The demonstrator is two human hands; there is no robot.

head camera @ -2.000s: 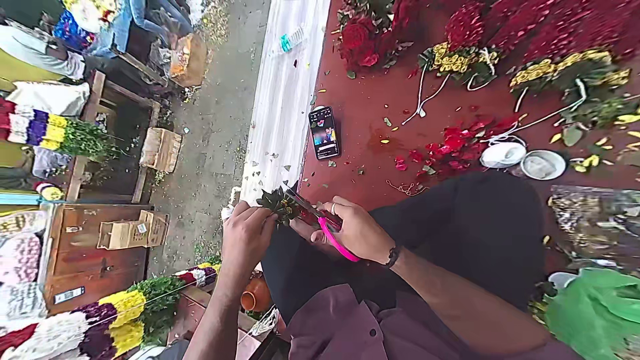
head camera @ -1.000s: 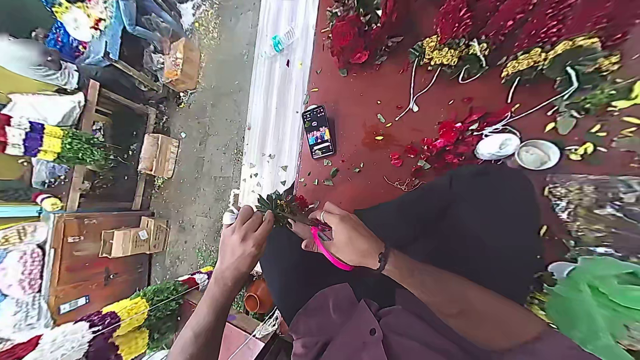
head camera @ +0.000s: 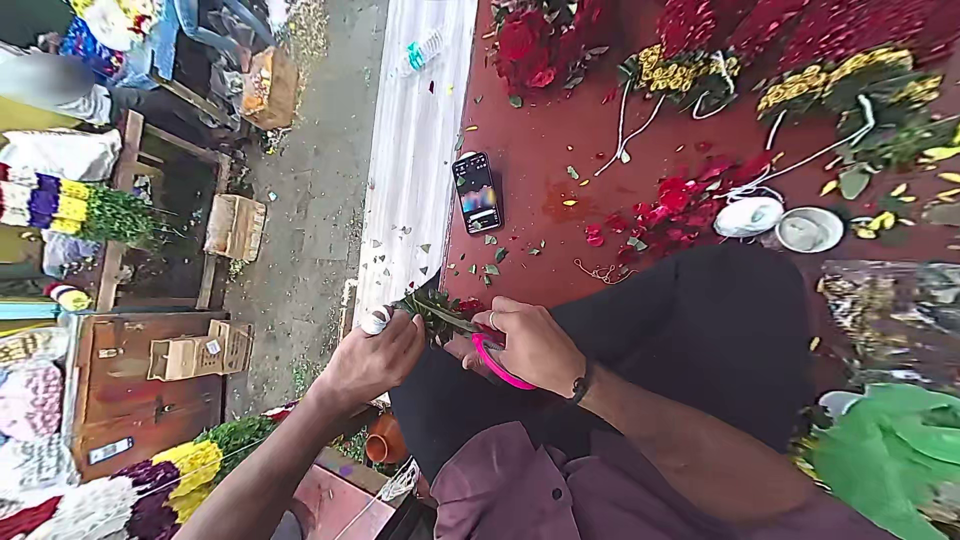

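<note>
My left hand (head camera: pixel 379 352), with white wrapping on one finger, grips the end of a small bunch of green leaves (head camera: pixel 435 313). My right hand (head camera: pixel 529 345) holds scissors with pink handles (head camera: pixel 499 367) at the other side of the bunch. The scissor blades are mostly hidden by the leaves and fingers. Some red petals (head camera: pixel 471 305) show beside my right fingers. Small cut leaf pieces (head camera: pixel 491 269) lie scattered on the red surface (head camera: pixel 525 262) beyond my hands.
A smartphone (head camera: pixel 478 193) lies on the red surface. Right of it are red petals (head camera: pixel 679 195), white thread (head camera: pixel 748 216) and a small bowl (head camera: pixel 809 229). Red roses (head camera: pixel 525 45) and garlands with gold trim (head camera: pixel 667 73) lie farther off. A plastic bottle (head camera: pixel 424 52) rests on the white strip.
The scissor blades, visible over the leaves two seconds ago, are now mostly hidden. Both hands stay close together on the leafy bunch.
</note>
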